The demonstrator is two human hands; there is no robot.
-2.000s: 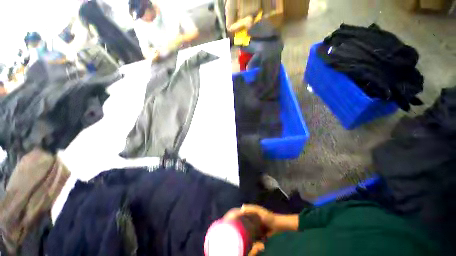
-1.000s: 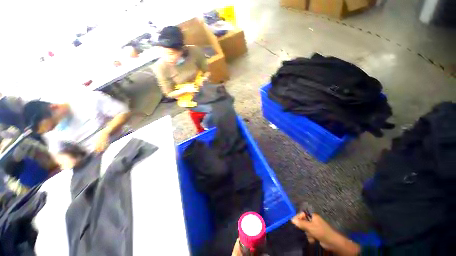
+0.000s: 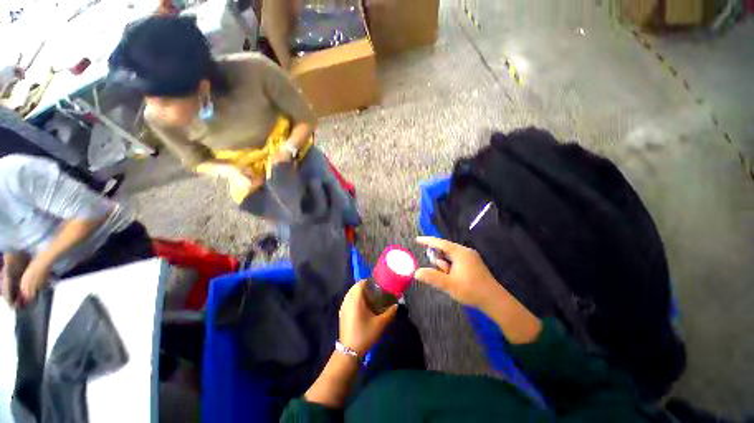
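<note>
My left hand point(image 3: 361, 320), with a bracelet at the wrist, grips a dark-bodied bottle point(image 3: 380, 295) upright in front of me. Its bottle cap point(image 3: 397, 268) is pink-red with a pale top and is on the bottle. My right hand point(image 3: 465, 279) is just right of the cap, thumb and index finger spread near it. A small dark and pale thing shows at its curled fingers; I cannot tell what it is or whether it is held. The lower part of the bottle is hidden by my left hand.
A blue crate point(image 3: 212, 351) with dark garments stands left. Another crate point(image 3: 429, 198) bears a large dark garment pile point(image 3: 562, 240) at right. A white table point(image 3: 142, 330) holds grey garments. Two seated people are at left; one handles yellow and grey cloth. Cardboard boxes point(image 3: 335, 78) stand behind.
The view has swung right and down. My left hand and the bottle show more fully. My right hand has come up from lower right to beside the cap.
</note>
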